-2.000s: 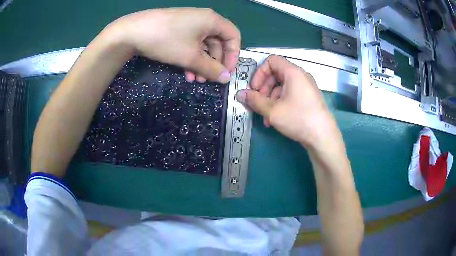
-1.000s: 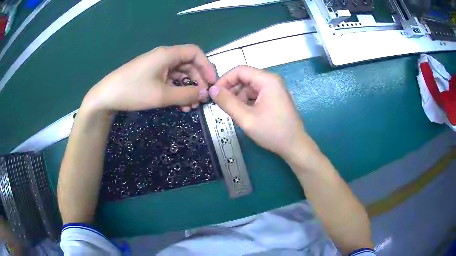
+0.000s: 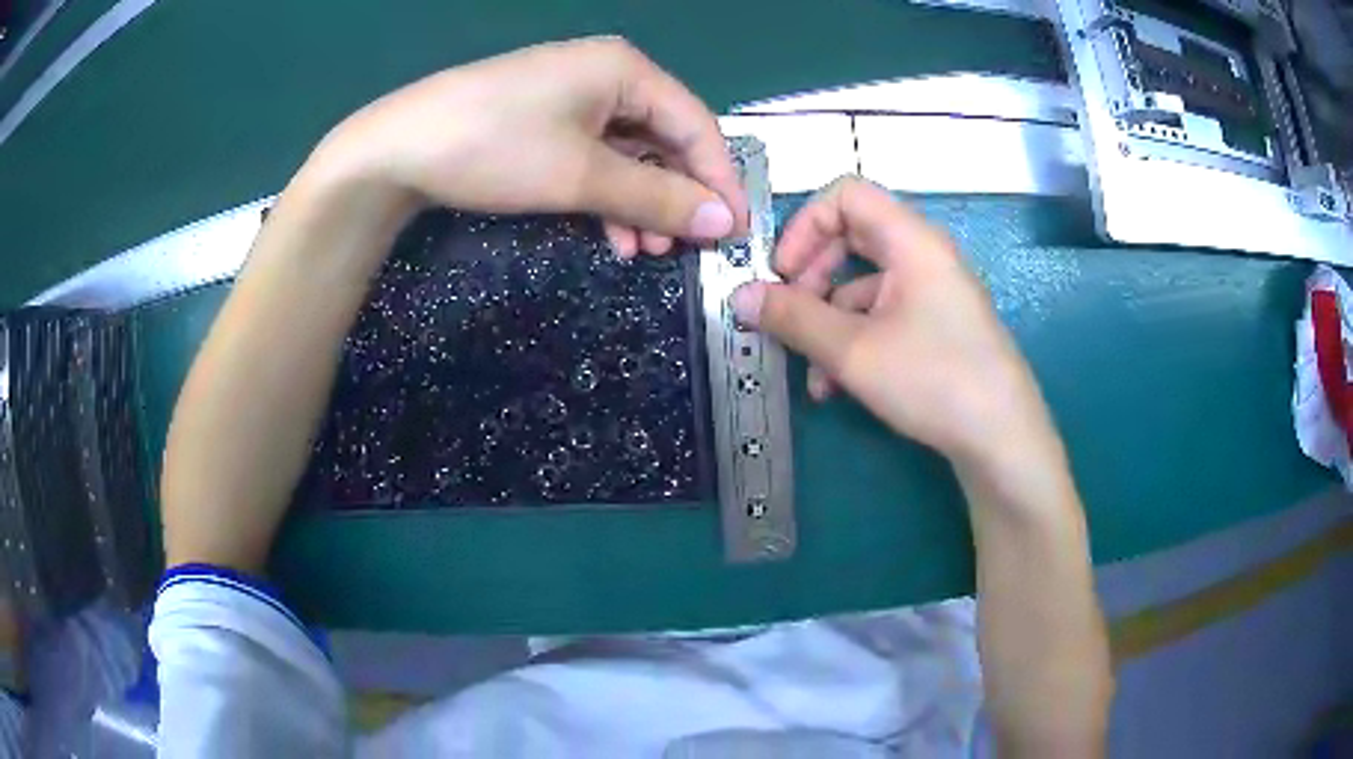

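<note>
A grey metal fixture bar (image 3: pixel 755 415) stands upright in view along the right edge of a shallow black parts tray (image 3: pixel 505 507). Several round seats with bright centres show below my hands. Many small glittering ring parts (image 3: pixel 586 381) lie loose in the tray. My left hand (image 3: pixel 571 141) is over the bar's upper part, thumb and forefinger close together at it; small dark shiny ring parts show partly inside its curled fingers. My right hand (image 3: pixel 890 319) is right of the bar, thumb tip on it just below the left fingertips, forefinger apart, nothing seen between them. The fingers hide part of the bar.
Stacked dark ribbed bars (image 3: pixel 67 445) stand at far left. A white strip (image 3: pixel 950 153) runs behind the tray. A silver-white machine frame (image 3: pixel 1202 208) is at upper right. A crumpled white and red cloth or glove (image 3: pixel 1325 371) lies at the right edge of the green bench (image 3: pixel 623 578).
The view has shifted. My fingertips, together above the bar's top end a second ago, are now apart and down on its upper part. The rings in my left hand show less.
</note>
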